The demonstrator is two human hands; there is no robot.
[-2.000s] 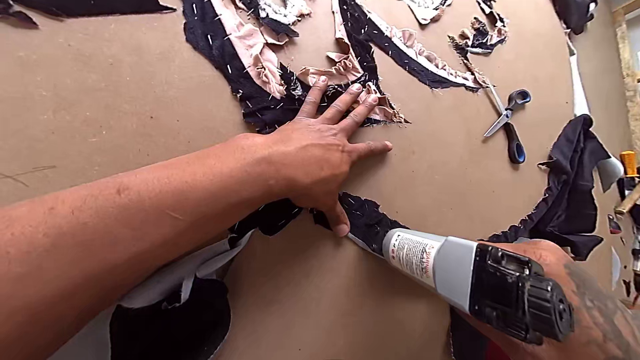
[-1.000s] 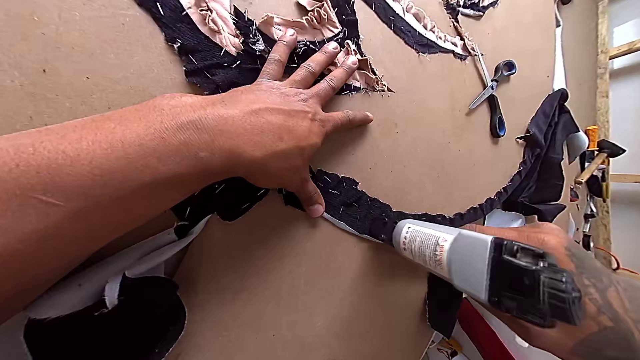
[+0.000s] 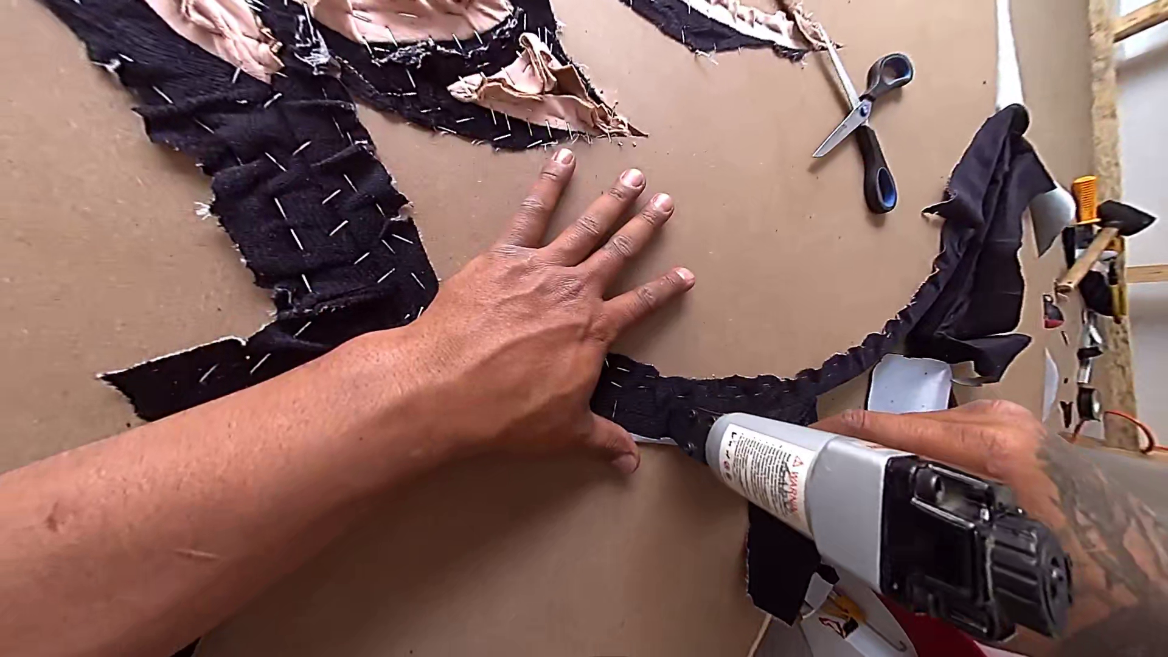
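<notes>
My left hand (image 3: 538, 338) lies flat with fingers spread on the brown board (image 3: 730, 246), its lower palm and thumb at the end of a curved black fabric strip (image 3: 748, 394). My right hand (image 3: 967, 438) is at the power stapler (image 3: 839, 493), a grey and black tool whose nose rests on that strip, just right of my left thumb; the tool's body hides most of my right hand's grip. Gathered black fabric (image 3: 301, 201) full of staples lies left of my left hand, with stapled pink fabric (image 3: 420, 18) above it.
Scissors (image 3: 862, 114) with black and blue handles lie partly open on the board. Loose black fabric (image 3: 985, 246) bunches at the right edge. Beyond it are a hammer (image 3: 1090, 255) and other tools near a wooden beam (image 3: 1109, 137). A black flap (image 3: 780, 557) hangs below the stapler.
My left hand has come off the pink and black stapled fabric and now rests lower beside it. The stapler stays in my right hand, its nose on the black strip.
</notes>
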